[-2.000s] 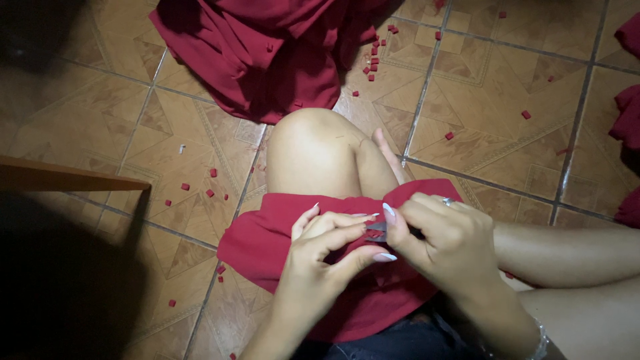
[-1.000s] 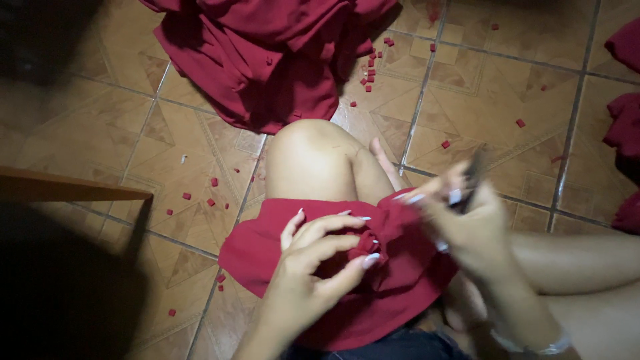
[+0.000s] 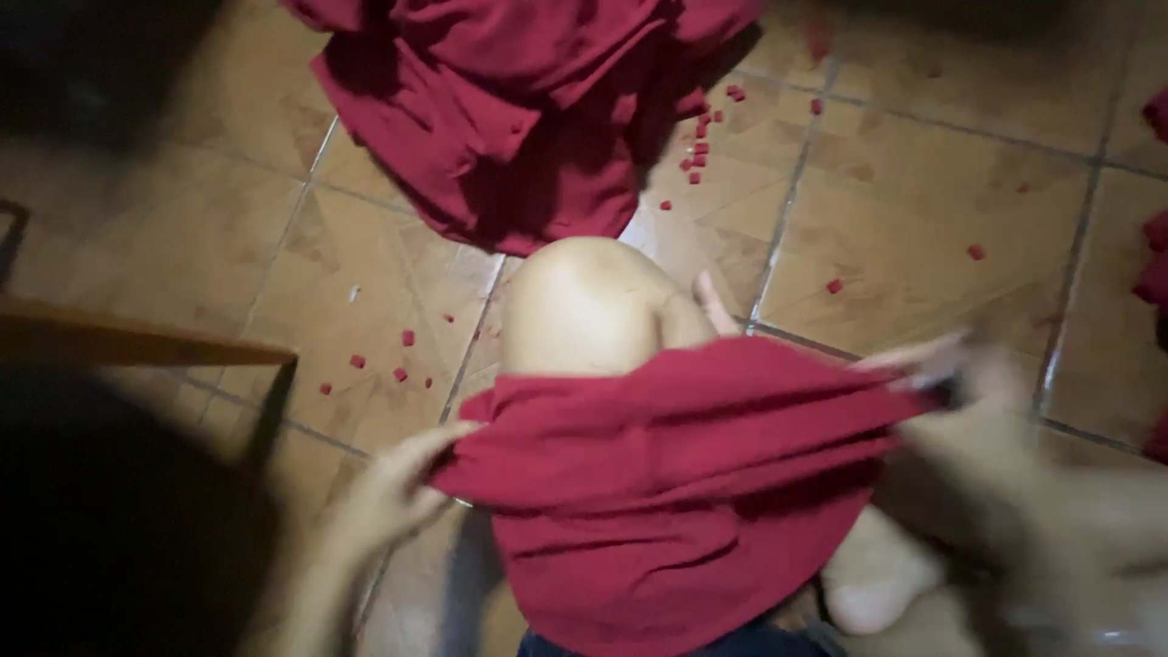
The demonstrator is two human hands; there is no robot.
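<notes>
A piece of red fabric [image 3: 657,456] is stretched sideways over my lap, below my bent knee. At its left edge, my left hand [image 3: 401,488] grips the cloth between thumb and fingers. My right hand [image 3: 967,392] is blurred and grips the right end of the fabric, pulled out past the knee. A small dark object [image 3: 944,391] shows in that hand too; blur hides what kind it is.
A heap of red fabric [image 3: 547,119] lies on the tiled floor [image 3: 931,201] beyond my knee. Small red scraps [image 3: 408,338] are scattered on both sides. More red pieces [image 3: 1157,260] lie at the right edge. A wooden furniture edge [image 3: 146,342] juts in at left.
My hands were close together over the cloth on my lap. They have moved apart, left hand to the left and right hand to the right, and the fabric is now spread between them.
</notes>
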